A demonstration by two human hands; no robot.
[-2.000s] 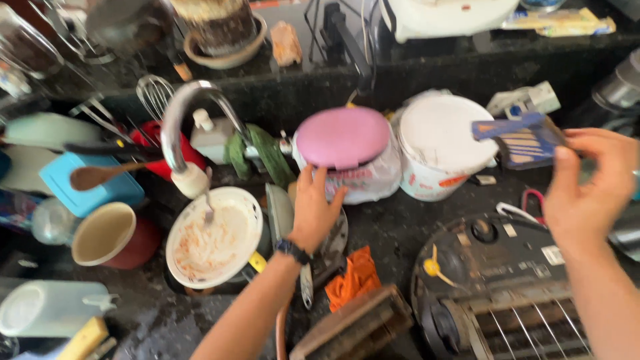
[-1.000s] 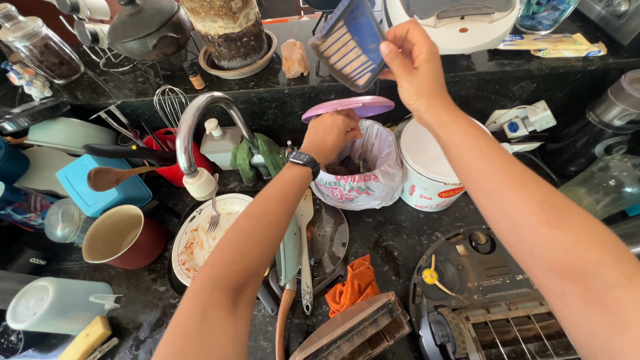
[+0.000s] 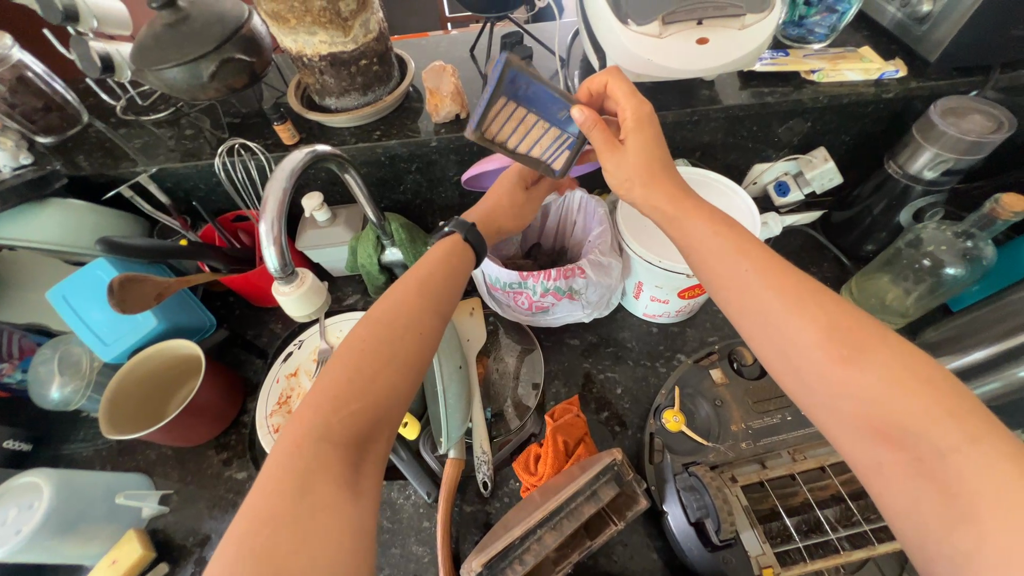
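A dusty filter in a blue and black frame [image 3: 528,120] is pinched at its right edge in my right hand [image 3: 628,140], tilted above a small bin lined with a white plastic bag [image 3: 552,272]. My left hand [image 3: 516,200] is at the bin's back left, by the raised pink-purple lid [image 3: 486,170]; its fingertips are partly hidden behind the filter, so its grip is unclear. Dark waste lies in the bin. An upturned robot vacuum [image 3: 720,408] with a yellow side brush [image 3: 674,420] lies at lower right. A dusty plastic dustbin box [image 3: 560,520] rests beside it.
A white lidded bucket [image 3: 664,280] stands right of the bin. The chrome faucet [image 3: 276,200] arches over a dirty plate [image 3: 280,392] with a fork. An orange cloth [image 3: 556,444], a spatula [image 3: 474,384] and a glass lid [image 3: 512,372] lie in front. A corked bottle [image 3: 936,256] stands right.
My right hand has brought the filter left from above the vacuum side to over the bin. The pink-purple lid, closed two seconds ago, is now raised, with my left hand beside it.
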